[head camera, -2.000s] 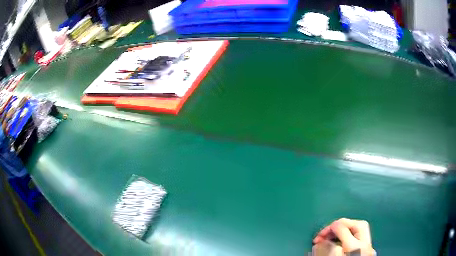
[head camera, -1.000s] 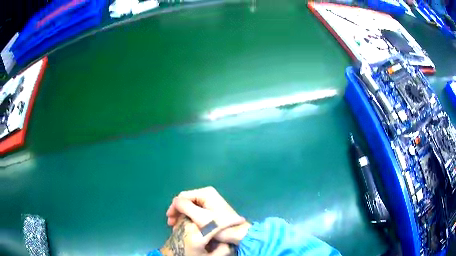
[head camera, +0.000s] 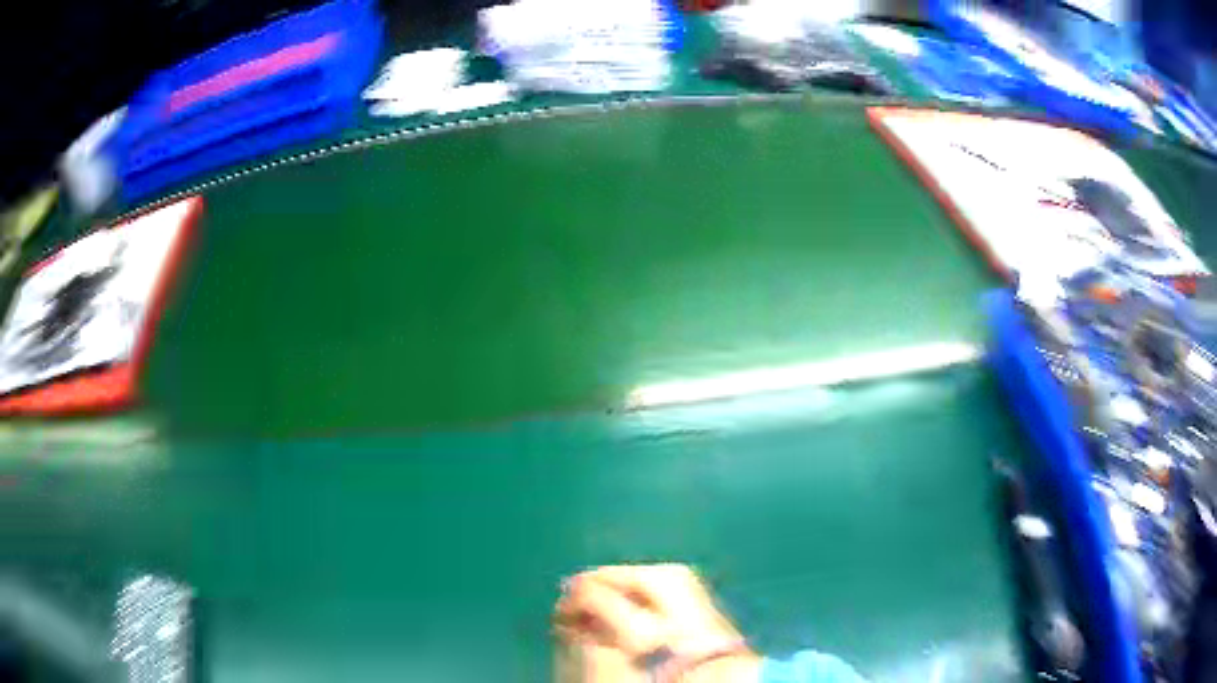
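Observation:
My right hand (head camera: 654, 620) is blurred at the bottom centre edge, with curled fingers and a blue sleeve to its right. No held object shows. I cannot make out my left hand; it is hidden or cut off by the bottom edge. In front is the green bench top (head camera: 534, 294). An electric screwdriver (head camera: 1041, 560) lies at the right beside the blue board tray (head camera: 1068, 467), which holds several mainboards (head camera: 1134, 400). A bag of small silver-grey pieces (head camera: 154, 627) lies at the lower left.
A white panel on an orange-red carrier (head camera: 80, 387) stands at the left, with dark parts on it. Another white panel (head camera: 994, 174) on a carrier is at the upper right. Blue bins (head camera: 247, 100) and white bags (head camera: 581, 47) line the far edge.
Over two seconds the view has swung right, bringing the board tray and screwdriver into view. One second ago both hands were together; now mainly the right shows, lower in the frame.

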